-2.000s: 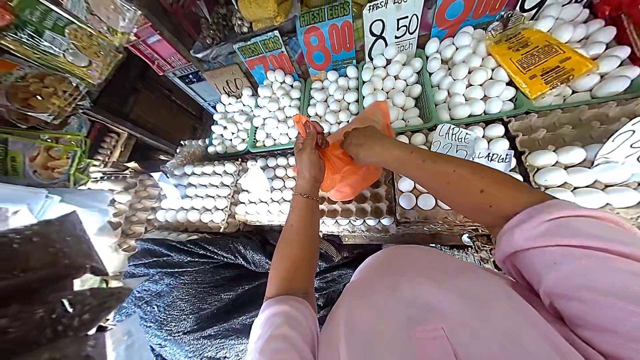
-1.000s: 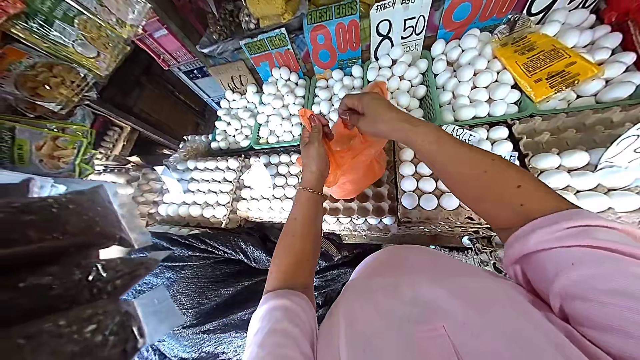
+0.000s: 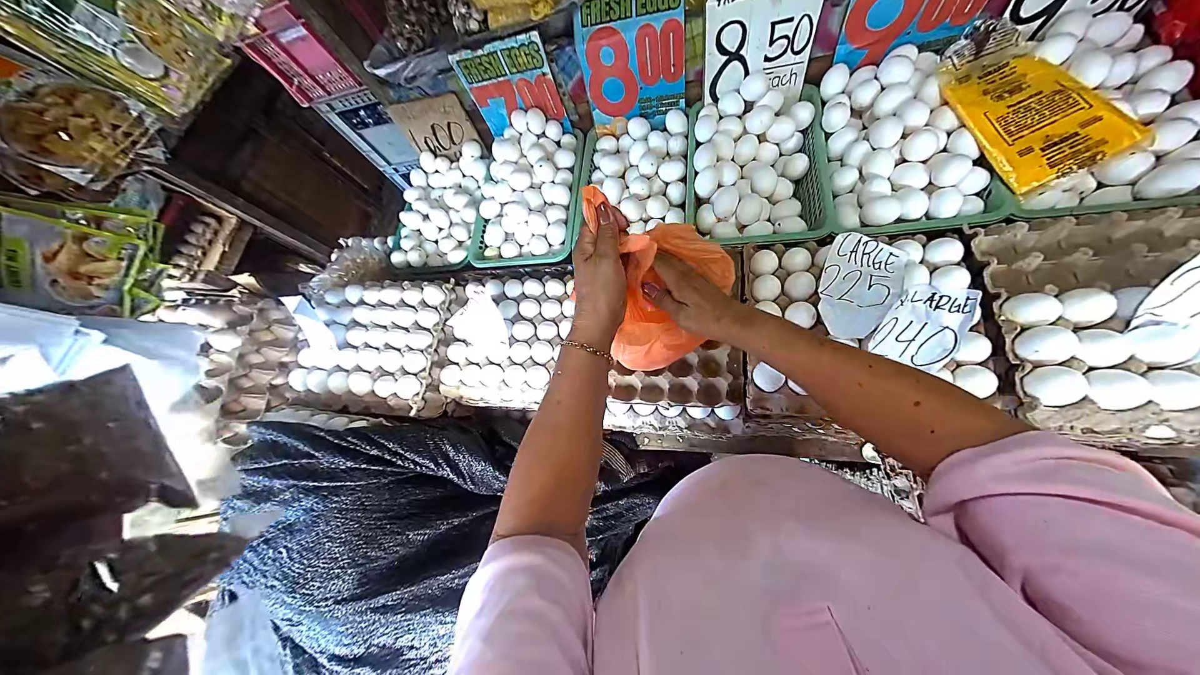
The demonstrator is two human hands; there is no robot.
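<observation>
An orange plastic bag [image 3: 661,333] hangs between my two hands, over the front egg trays. My left hand [image 3: 600,272], with a thin bracelet at the wrist, grips the bag's gathered top, and a tip of plastic sticks up above the fingers. My right hand [image 3: 689,295] lies against the bag's upper right side with its fingers on the plastic; whether it pinches the plastic is hard to tell. Whatever the bag contains is hidden. Below it is a cardboard egg tray [image 3: 670,380] with bare cups. White eggs [image 3: 637,169] are heaped in a green basket just behind.
Green plastic baskets [image 3: 818,178] of eggs line the back, under price signs [image 3: 633,61]. A yellow packet [image 3: 1041,122] rests on the right-hand eggs. Egg trays [image 3: 366,342] fill the front. Dark plastic packs [image 3: 84,450] stand near at left, beside black sheeting [image 3: 375,534].
My right hand has come down from the bag's top to its side. The price cards over the large eggs, partly covered by my right arm a second ago, show more fully.
</observation>
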